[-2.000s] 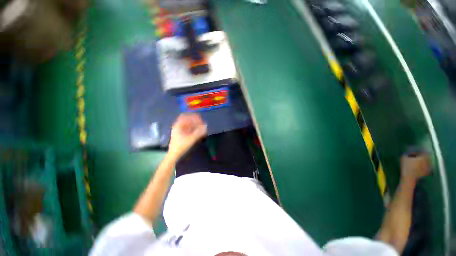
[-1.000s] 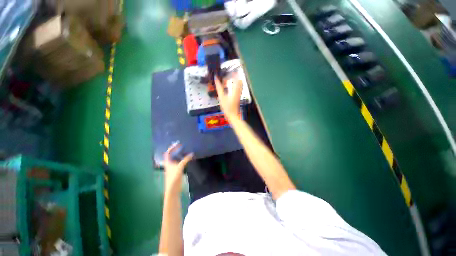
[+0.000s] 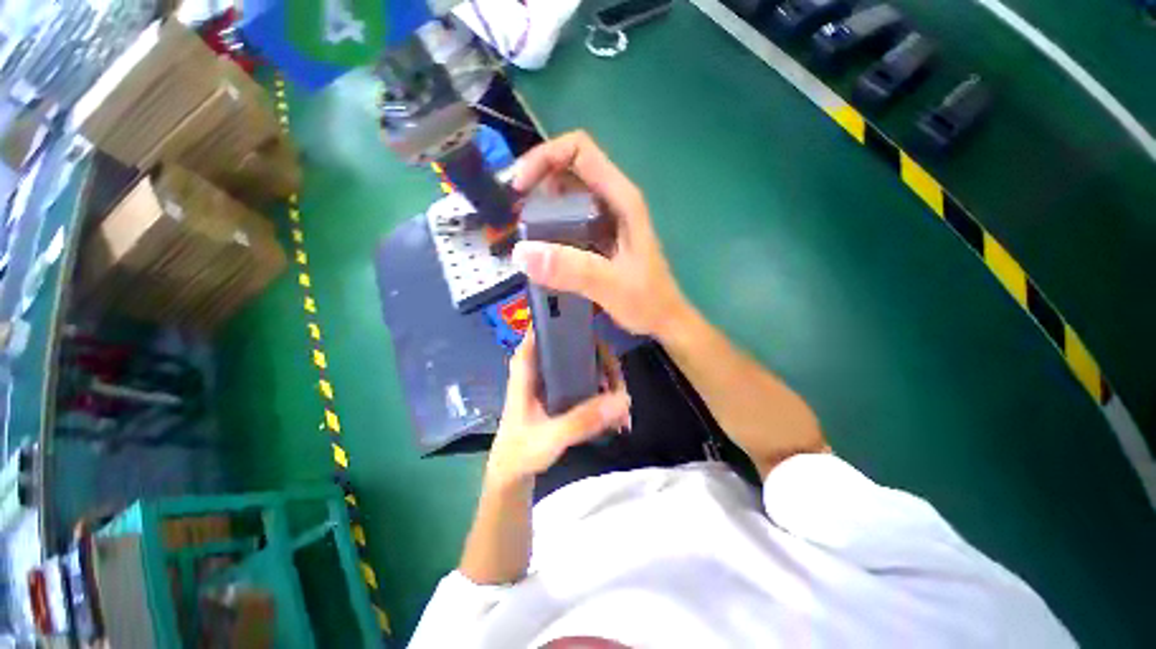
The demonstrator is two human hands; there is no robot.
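A dark grey oblong plastic housing (image 3: 567, 342) is held upright in front of me, between both hands. My right hand (image 3: 609, 247) grips its upper end, with the thumb across the near face. My left hand (image 3: 558, 425) grips its lower end. Behind it stands the fixture, with a dark part (image 3: 472, 178) beside orange pieces (image 3: 503, 237) on the perforated base plate (image 3: 463, 266). The blue start control with its red and yellow panel (image 3: 513, 314) is partly hidden by the housing and hands.
The blue press head with a green circle and white 4 (image 3: 336, 28) is at the top left. Dark housings (image 3: 894, 66) lie in a row at the upper right, beside yellow-black tape (image 3: 963, 226). Cartons (image 3: 190, 241) and a green rack (image 3: 273, 558) stand at left.
My right hand has drawn back from the fixture and now grips a housing. My left hand, empty before, has risen and closed on its lower end. The view has shifted.
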